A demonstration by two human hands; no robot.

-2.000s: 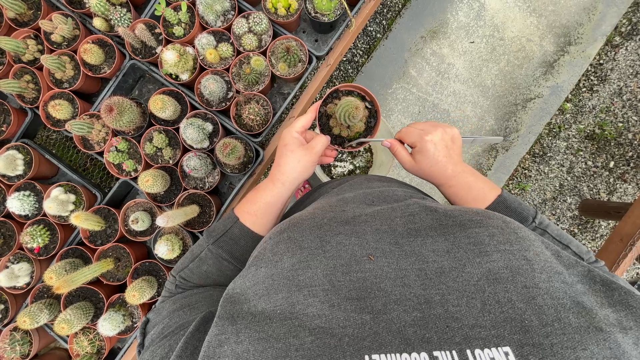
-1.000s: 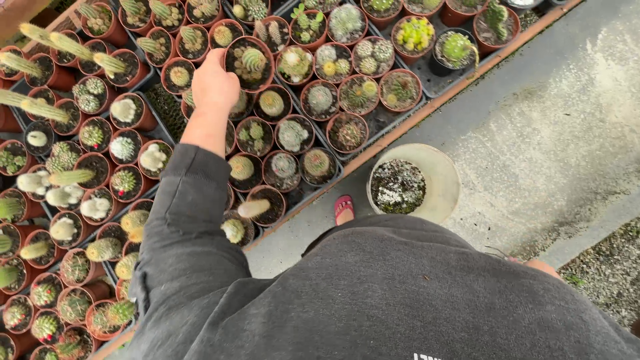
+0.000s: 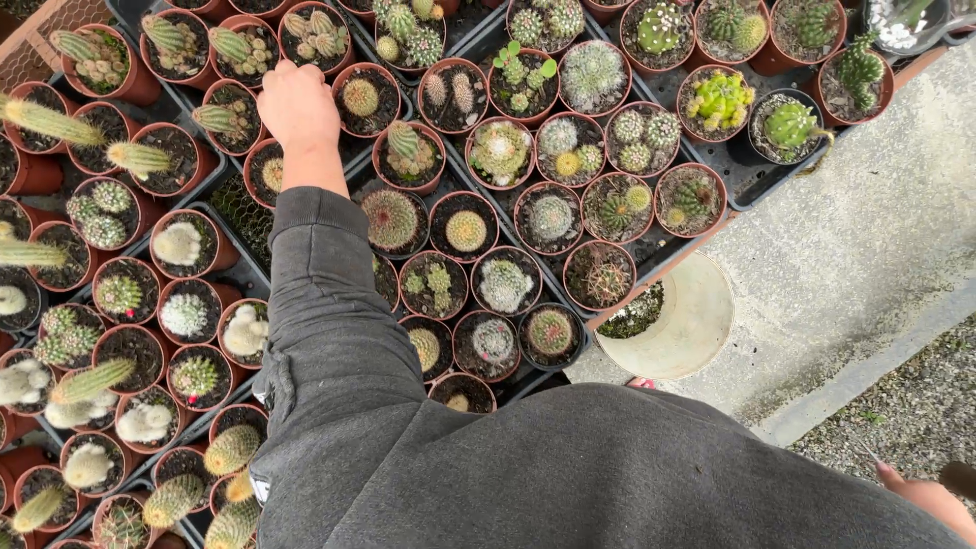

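At the upper left of the head view, my left hand (image 3: 300,107) reaches down among potted cacti. Its fingertips meet the rims between a pot with a clustered cactus (image 3: 314,34) and a pot with a ribbed cactus and offsets (image 3: 245,47); whether they grip a rim is hidden. To the right of the wrist, another ribbed cactus with offsets (image 3: 409,155) stands in a terracotta-coloured pot. My right hand (image 3: 926,496) is partly visible at the lower right edge, with a thin metal tool (image 3: 869,451) projecting from its fingers.
Black plastic trays (image 3: 736,179) hold many small cactus pots across the left and top. A pale round bucket (image 3: 698,320) with dark, white-flecked soil (image 3: 637,311) stands beside the bench on the concrete floor (image 3: 823,252). Gravel (image 3: 915,396) lies at right.
Earlier, my left hand held a potted cactus, first near my right hand and then above the trays. It has let go of that pot and now reaches to other pots. The view has shifted.
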